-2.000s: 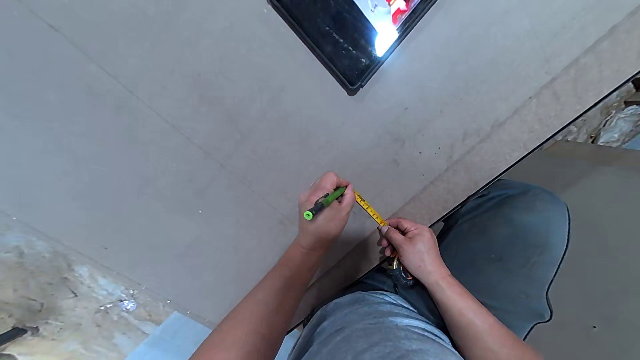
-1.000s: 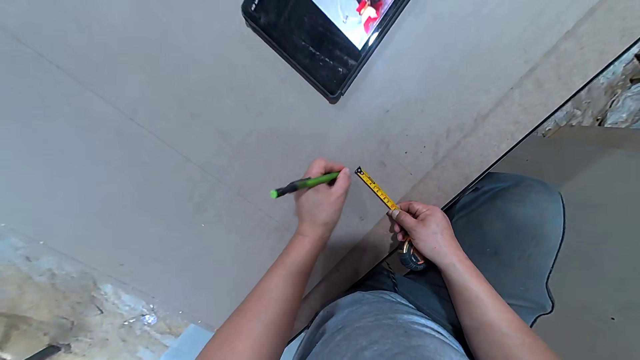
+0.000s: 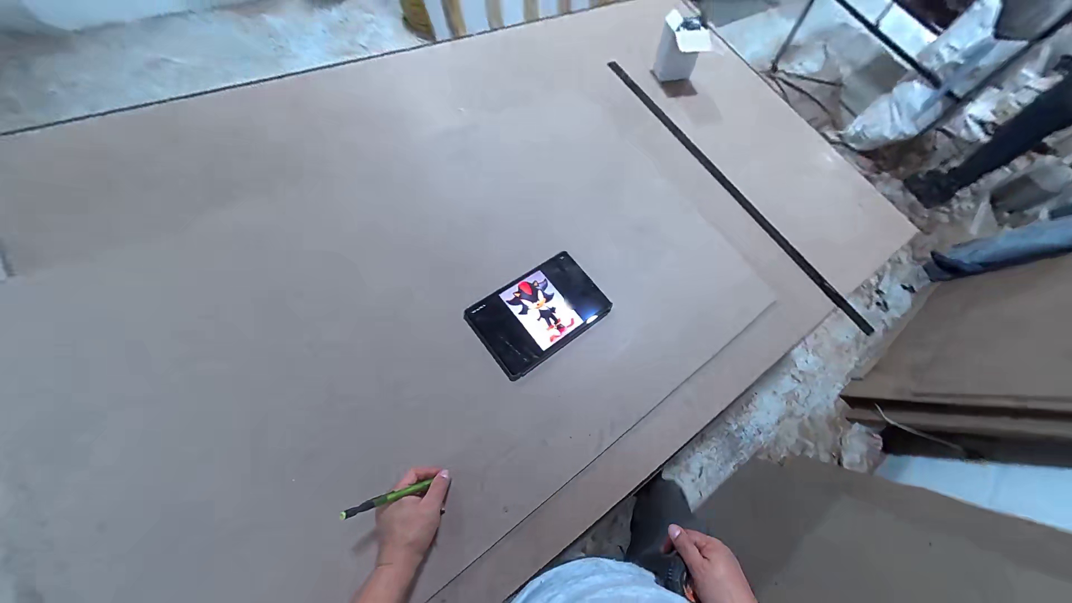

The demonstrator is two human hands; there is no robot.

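A green and black pen or marker (image 3: 387, 498) is held in my left hand (image 3: 409, 523), which rests low on a large flat board (image 3: 251, 352). Beyond the board's near edge, close to my body, my right hand (image 3: 712, 565) is closed around something dark with a bit of orange, mostly hidden; it looks like the case of the tape measure. No yellow blade shows. A tablet or phone in a black case (image 3: 538, 315) lies on the board ahead of both hands, its screen lit with a cartoon figure.
A long thin dark strip (image 3: 741, 199) lies across the far right of the board and overhangs its edge. Near the far corner stands a small open white box (image 3: 675, 52). More boards (image 3: 988, 335) lie at the right, above a littered floor. Another person's legs (image 3: 1013, 134) show at the far right.
The yellow tape blade seen earlier between my hands is out of sight. My right hand has drawn away from my left, off the board. The view has swung up and outward.
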